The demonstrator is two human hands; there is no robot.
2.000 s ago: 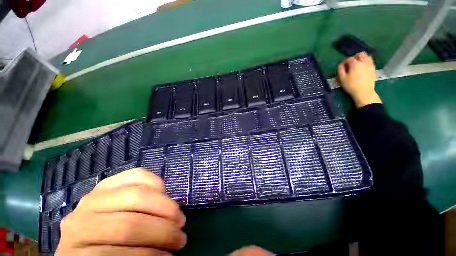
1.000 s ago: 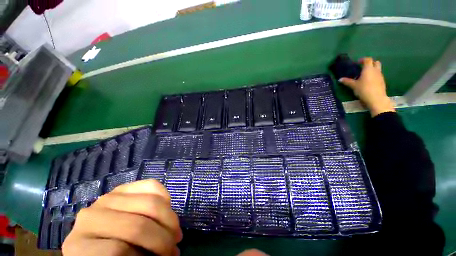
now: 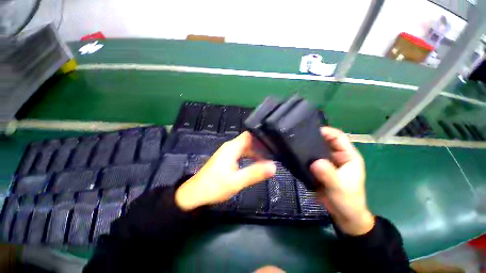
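Observation:
Several black phone-shaped units [image 3: 296, 133] are fanned together above the blister tray. My right hand [image 3: 343, 178] grips them at their lower right end. My left hand [image 3: 226, 173] is at their left side, fingers partly behind them; whether it grips them is unclear. The blister tray [image 3: 176, 173] lies on the green bench under my hands. Its back row shows filled pockets at the left; its front row shows ribbed empty pockets. The rest is hidden by the units and my hands.
Another blister tray [image 3: 69, 184] lies at the left. Loose black units lie on the conveyor belt [image 3: 341, 101] at the right. A metal upright [image 3: 415, 109] stands there. A label roll [image 3: 317, 65] is on the far ledge. A grey metal box [image 3: 32, 69] is at the left.
My right hand has come back from the conveyor with several black units, now over the tray. My left hand has moved from the tray's front edge up to the units. The view has shifted.

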